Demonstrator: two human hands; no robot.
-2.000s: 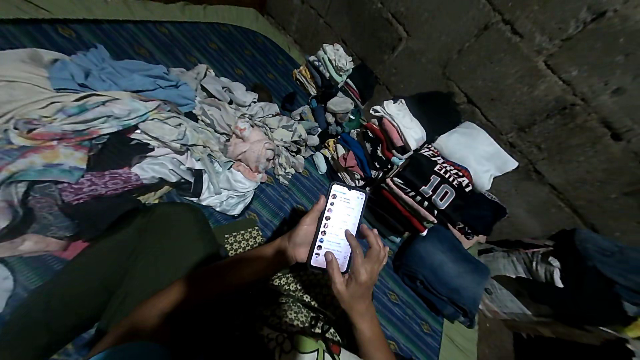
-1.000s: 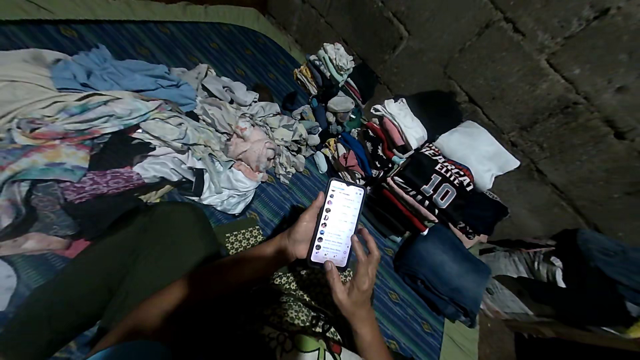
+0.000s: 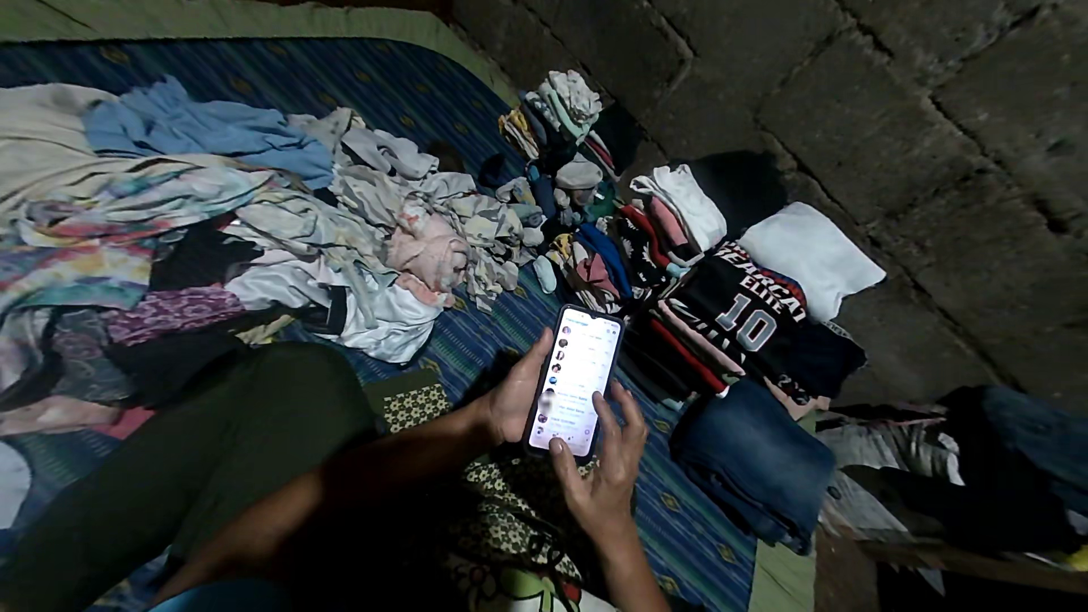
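Note:
A smartphone [image 3: 575,382] in a dark case, its screen lit with a list of small round pictures and writing, lies tilted in my left hand [image 3: 517,393], which grips it along the left edge. My right hand [image 3: 608,459] is at the lower right of the phone, thumb at the bottom of the screen and fingers spread by its right edge. Under my hands is a cloth with a small floral pattern [image 3: 501,506]. Just right of the phone stand stacks of folded clothes, with a black jersey [image 3: 739,310] on top and folded blue jeans [image 3: 756,463] nearer me.
A loose heap of clothes [image 3: 314,225] spreads over the blue patterned mat [image 3: 408,81] at the left. Small folded garments [image 3: 565,106] and a folded white garment [image 3: 812,255] lie along the concrete block wall [image 3: 901,110]. More clothes [image 3: 1003,459] sit at the far right.
The fingers of my right hand have shifted slightly over the phone's lower part. My left hand keeps its hold on the phone, and the clothes have not moved.

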